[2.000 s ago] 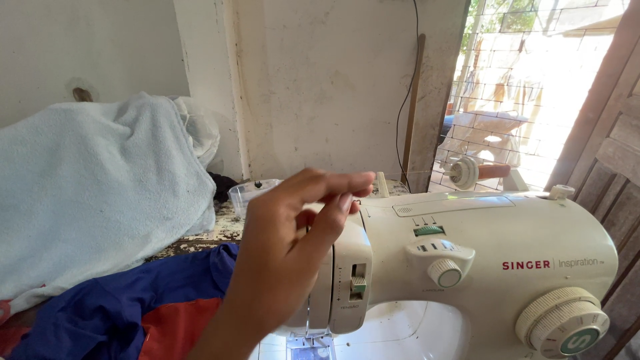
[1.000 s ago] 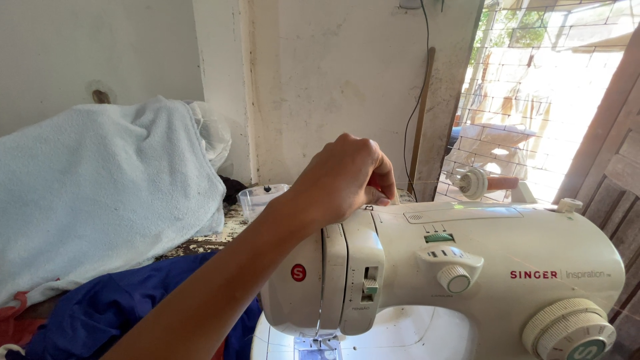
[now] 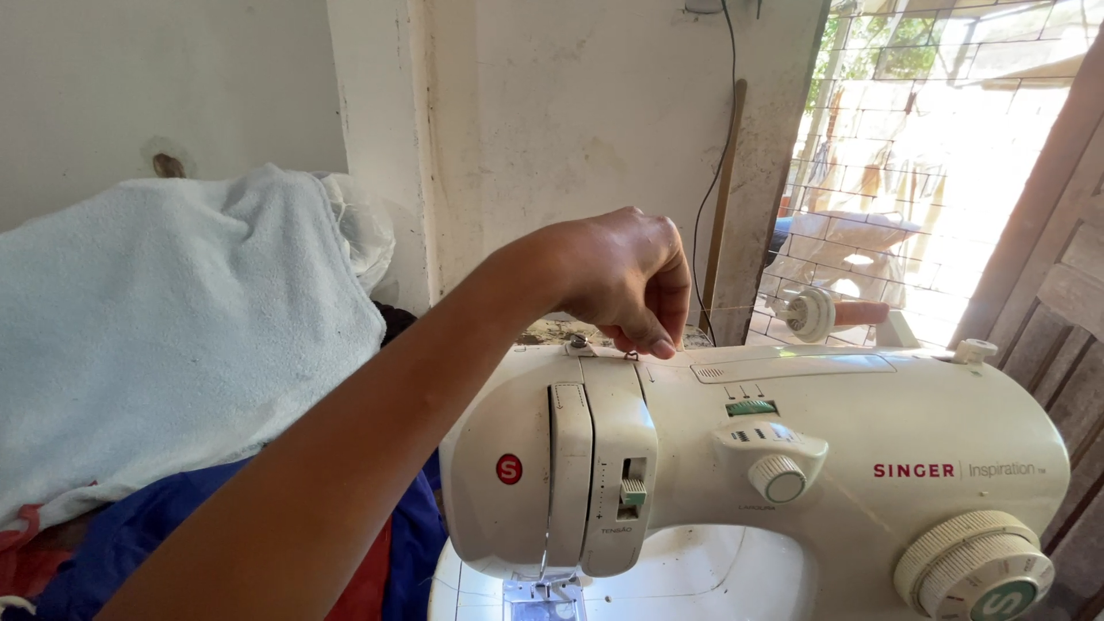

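Note:
My left hand (image 3: 642, 289) reaches in from the lower left over the top of a cream Singer sewing machine (image 3: 845, 414). Its thumb and fingers are pinched together beside a small wire thread guide (image 3: 632, 354). A thin thread (image 3: 729, 309) runs from the spool side towards these fingers; its end is hidden by them. The spool of brownish-orange thread (image 3: 861, 313) lies sideways on its pin behind a pale spool cap (image 3: 809, 315). Under the machine's head, the lit presser foot area (image 3: 543, 595) shows, with loose thread near it. My right hand is out of view.
Left of the machine, a pale blue towel (image 3: 172, 328) covers a heap, with a clear plastic bag (image 3: 362, 228) behind it. Blue fabric (image 3: 138, 517) and red fabric (image 3: 358, 578) lie below. A wall stands behind, with a hanging black cable (image 3: 720, 147) and a wooden stick (image 3: 724, 207).
My left hand, raised with bent fingers above the machine's left end two seconds ago, has moved down and right to the machine's top. It stays near the guide since one second ago.

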